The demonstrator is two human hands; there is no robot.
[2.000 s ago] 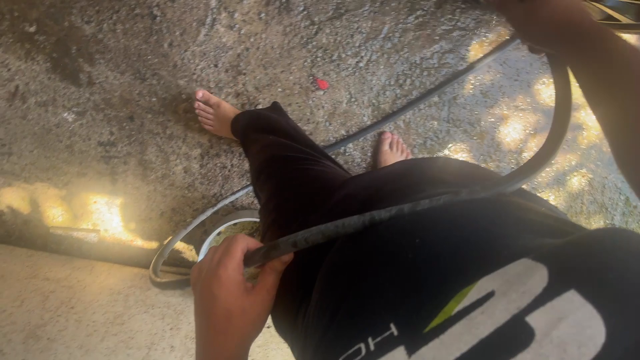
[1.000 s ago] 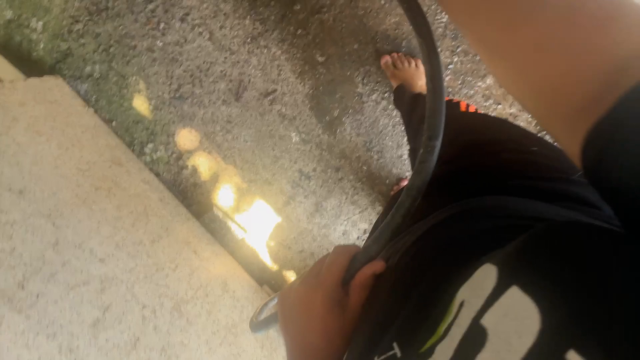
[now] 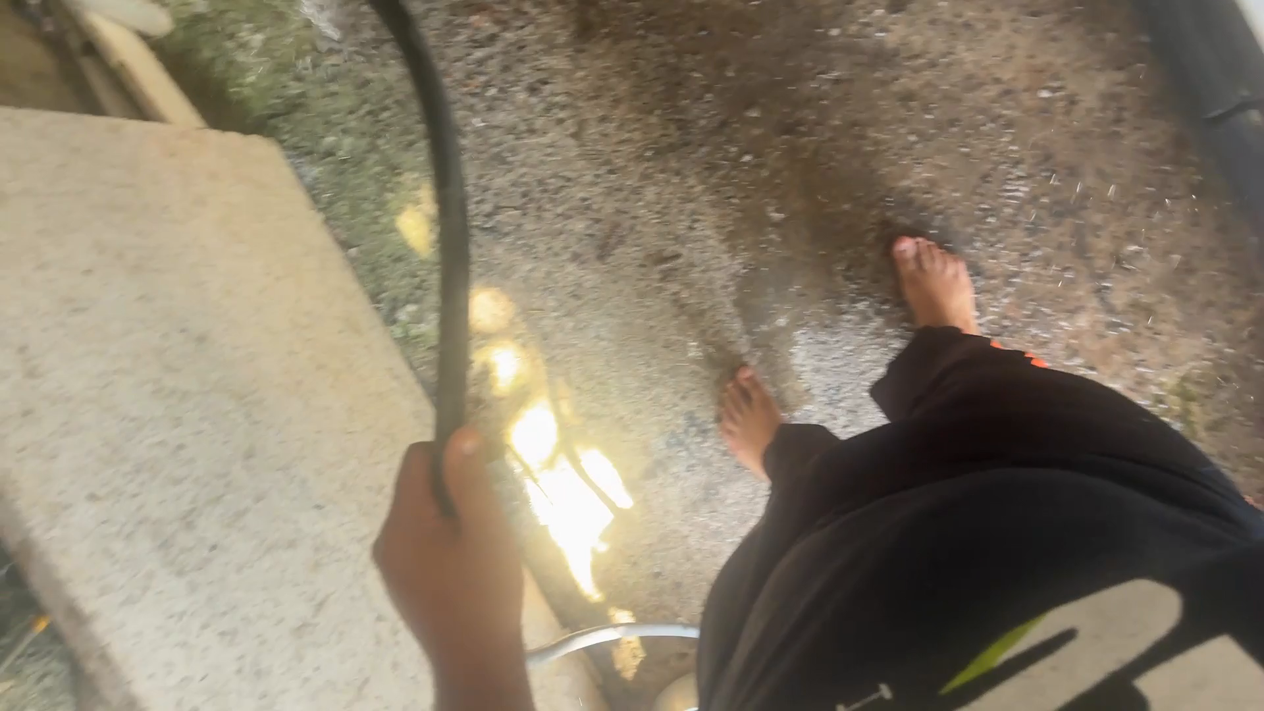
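My left hand [image 3: 454,553] is closed around a dark flexible hose [image 3: 449,247], over the edge of a pale speckled slab. From my fist the hose curves up and leaves the view at the top. Below and to the right of the hand, a light-coloured curved rim or loop [image 3: 617,634] shows partly, cut off by my dark shirt; I cannot tell which it is. My right hand is outside the view.
The pale slab [image 3: 197,395] fills the left side. Rough wet concrete [image 3: 671,197] lies under my bare feet, with green growth along the slab's edge. A dark pipe-like thing [image 3: 1220,109] runs down the upper right corner. Bright sun patches fall beside the slab.
The view has shifted a lot. My right hand, at the top right holding the hose two seconds ago, has left the view. My left hand still grips the hose, which now rises more upright.
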